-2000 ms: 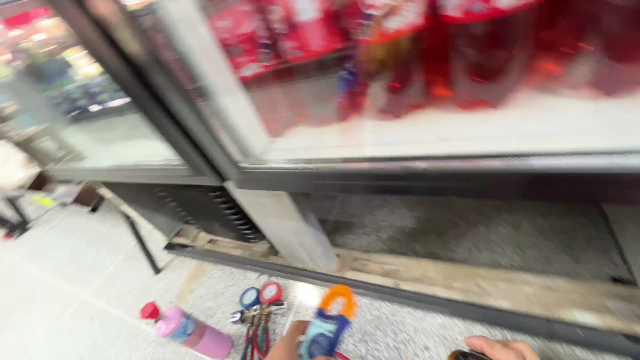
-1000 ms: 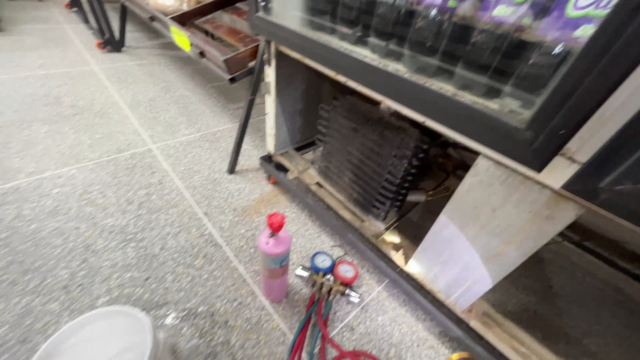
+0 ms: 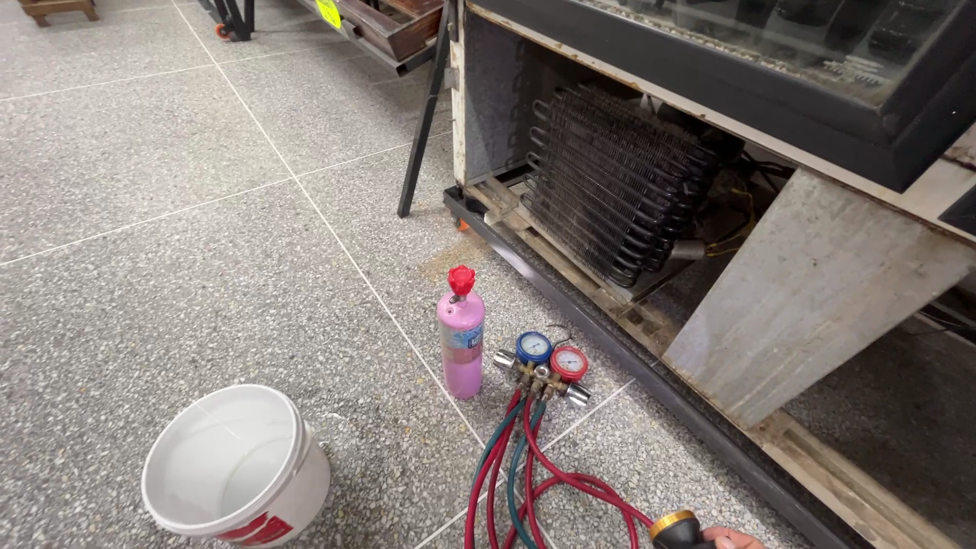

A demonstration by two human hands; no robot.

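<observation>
At the bottom right edge, part of my right hand (image 3: 733,538) grips a black object with a gold-coloured ring (image 3: 674,526); most of it is cut off, so its kind is unclear. My left hand is out of view. Beside the held object, red and teal hoses (image 3: 526,473) run up to a manifold gauge set with a blue gauge (image 3: 534,348) and a red gauge (image 3: 569,364), lying on the floor. Just left of the gauges stands a pink refrigerant cylinder (image 3: 462,347) with a red valve knob (image 3: 461,280).
A white plastic bucket (image 3: 313,473) stands at lower left on the speckled floor. A finned condenser coil (image 3: 610,183) sits in the cooler's open base, behind a dark bottom rail (image 3: 549,286). A metal panel (image 3: 827,286) slants right of it. A black leg (image 3: 424,122) stands at the left.
The view has swung left and down from the cooler's glass door. Two seconds ago my left hand was in view with a blue and orange object; now it is out of view.
</observation>
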